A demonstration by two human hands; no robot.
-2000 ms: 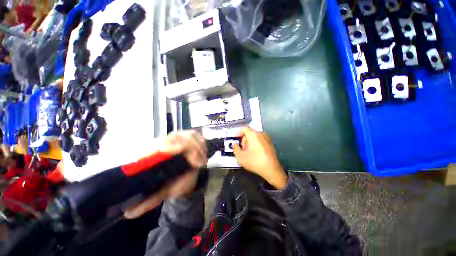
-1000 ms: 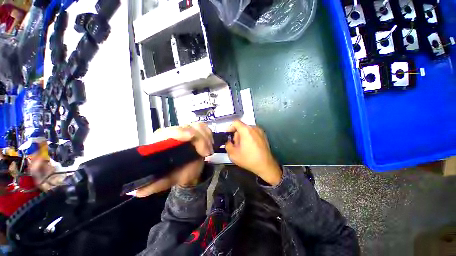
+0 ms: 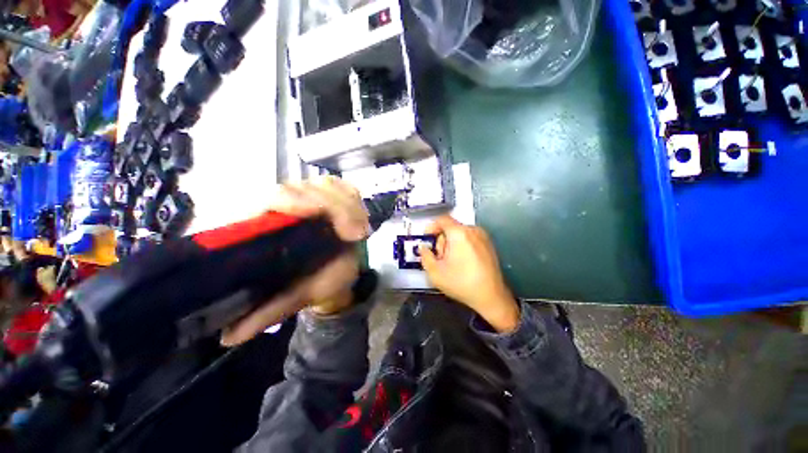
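Note:
My left hand [image 3: 332, 239] is closed around the electric screwdriver [image 3: 239, 257], a thick black barrel with a red strip. Its narrow tip points right, at the front of the white screw feeder [image 3: 359, 142], above the unit. Whether it touches the feeder is unclear. My right hand [image 3: 470, 270] holds the right edge of a small black unit [image 3: 409, 251] with its fingertips. The unit shows a silver face with a dark centre hole and lies on the white work sheet [image 3: 384, 265]. The fingers cover its right side.
Black plastic housings [image 3: 164, 150] lie on a white board [image 3: 235, 133] at left. A blue bin [image 3: 678, 257] at right holds rows of assembled units [image 3: 684, 156]. A clear plastic bag [image 3: 532, 53] lies behind on the green bench [image 3: 567, 195].
The screwdriver tip was over the unit and is now off it, further up at the feeder's front. The unit's face shows more. The whole view has shifted slightly.

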